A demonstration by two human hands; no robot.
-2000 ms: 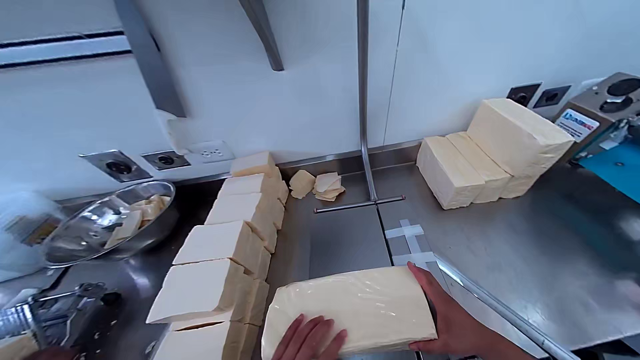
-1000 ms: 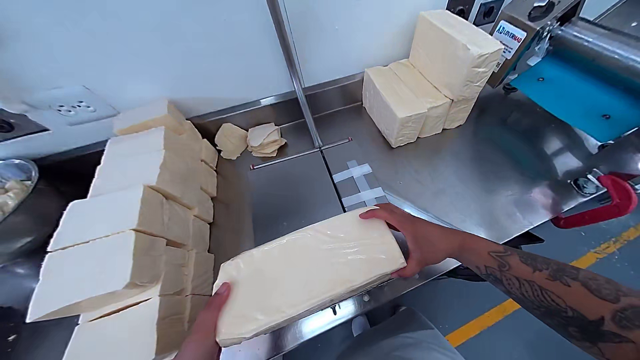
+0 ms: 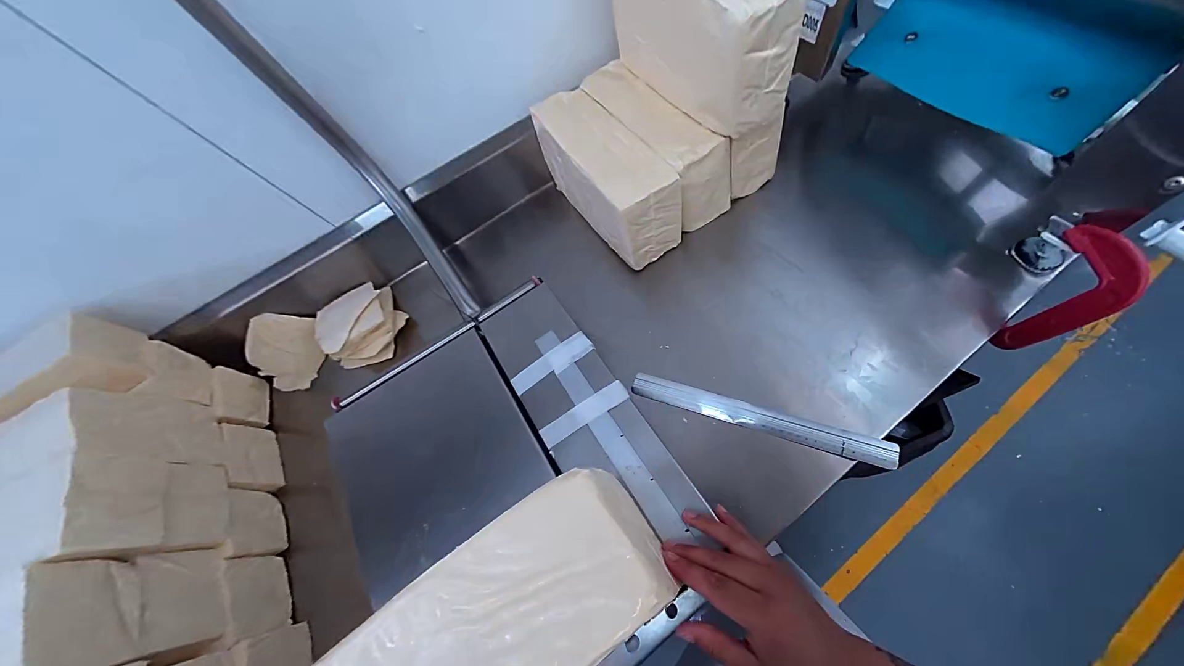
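A long pale block, possibly cheese or butter (image 3: pixel 527 573), lies at the bottom centre, its right end over the slotted edge of a metal cutting platform (image 3: pixel 444 453). The fingertips of my right hand (image 3: pixel 740 573) touch that end, fingers apart, not wrapped around it. My left hand is out of view. White tape strips (image 3: pixel 583 412) cross the platform's right part beyond the block. A metal crossbar (image 3: pixel 435 365) with a long upright bar (image 3: pixel 370 166) stands at the platform's far side.
Stacked cut blocks (image 3: pixel 148 490) fill the left side, near thin offcuts (image 3: pixel 356 324). More large blocks (image 3: pixel 647 148) stand against the wall. A loose metal bar (image 3: pixel 768 421) lies on the steel table (image 3: pixel 740 314). A red clamp (image 3: pixel 1101 287) grips the right edge, below a blue machine panel (image 3: pixel 1008 74).
Both hands held the block a second ago; now it rests on the platform, the right hand only touches its end, and the left has left the view. The view has swung right.
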